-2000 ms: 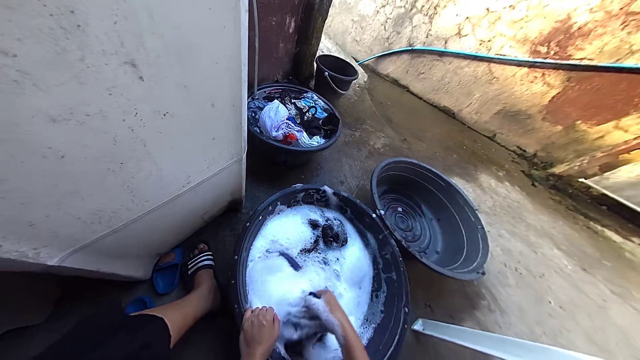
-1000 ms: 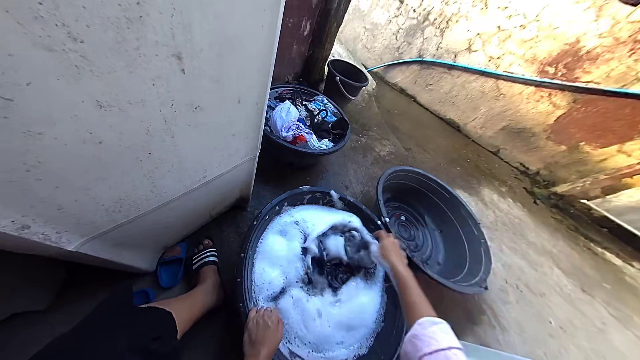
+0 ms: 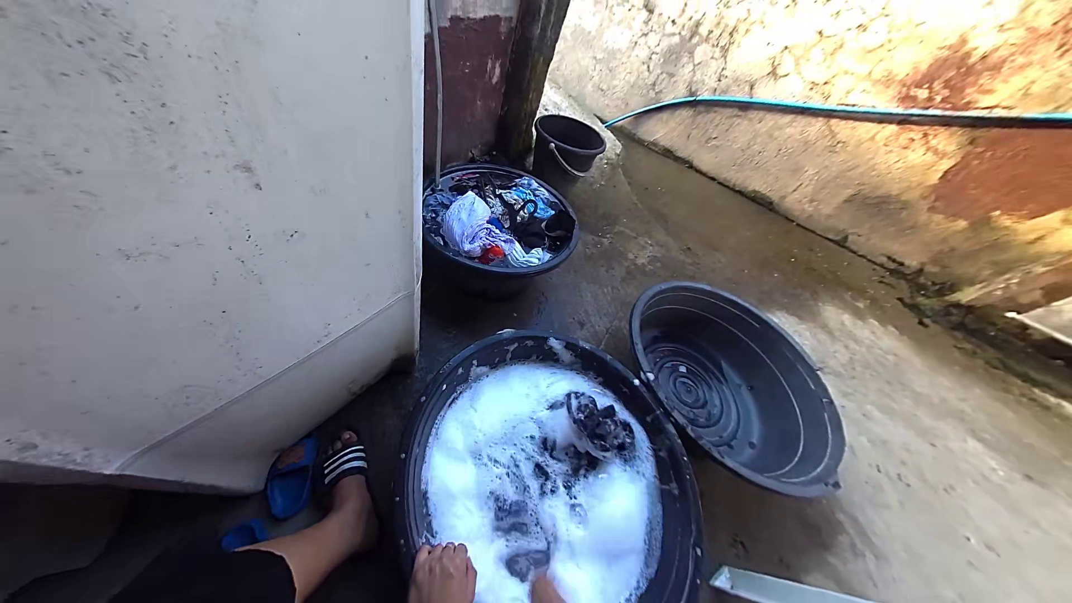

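A black plastic tub (image 3: 548, 335) full of white suds stands at the bottom centre. Dark wet cloth (image 3: 601, 427) bunches above the foam at its upper right, and more dark cloth shows lower down through the suds. My left hand (image 3: 442, 573) rests on the tub's near left rim, its fingers bent over the edge. Of my right hand (image 3: 546, 589) only a small part shows at the bottom edge, beside the dark cloth in the foam; its fingers are hidden, so its grip cannot be told.
An empty black basin (image 3: 745, 377) leans against the tub's right side. Beyond stand a basin of mixed clothes (image 3: 502, 272) and a small black bucket (image 3: 569, 142). A pale wall (image 3: 209, 234) borders the left. Blue slippers (image 3: 291, 477) lie near a sandalled foot. A teal hose (image 3: 754, 102) runs along the far wall.
My right hand has moved from the tub's upper right side down to the bottom edge of the view. My left hand stays at the near left rim.
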